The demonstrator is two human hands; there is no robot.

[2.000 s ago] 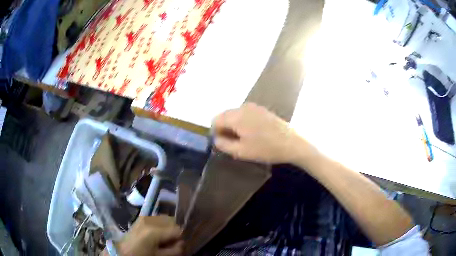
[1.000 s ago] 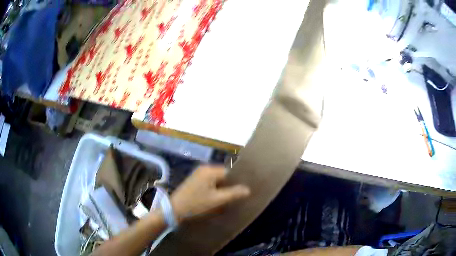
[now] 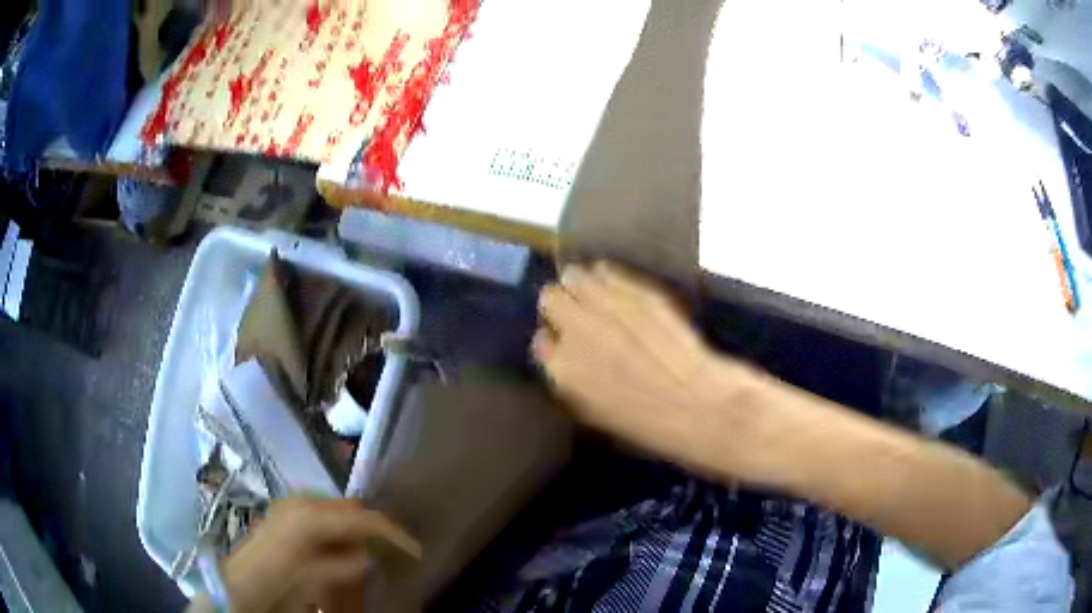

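A long brown fabric strip [image 3: 635, 144] runs down the white table and over its front edge. It continues below as a wide brown panel between my hands, above my lap. My right hand [image 3: 629, 353] is closed on the strip just below the table edge, with the forearm reaching in from the right. My left hand [image 3: 317, 557] is blurred at the bottom left, with its fingers at the lower left edge of the brown fabric. It appears to pinch that edge. The lowest part of the fabric is cut off by the frame.
A white plastic bin [image 3: 162, 419] with brown pieces and pale scraps stands on the floor at left. Cream sheeting with red print [image 3: 287, 72] covers the table's left part. Orange and blue snips [image 3: 1056, 249] lie at right, beside a black object [image 3: 1074, 156] at the rim.
My right hand has moved from the bottom right up onto the strip at the table edge. My left hand has moved down and left. The strip has slid towards me.
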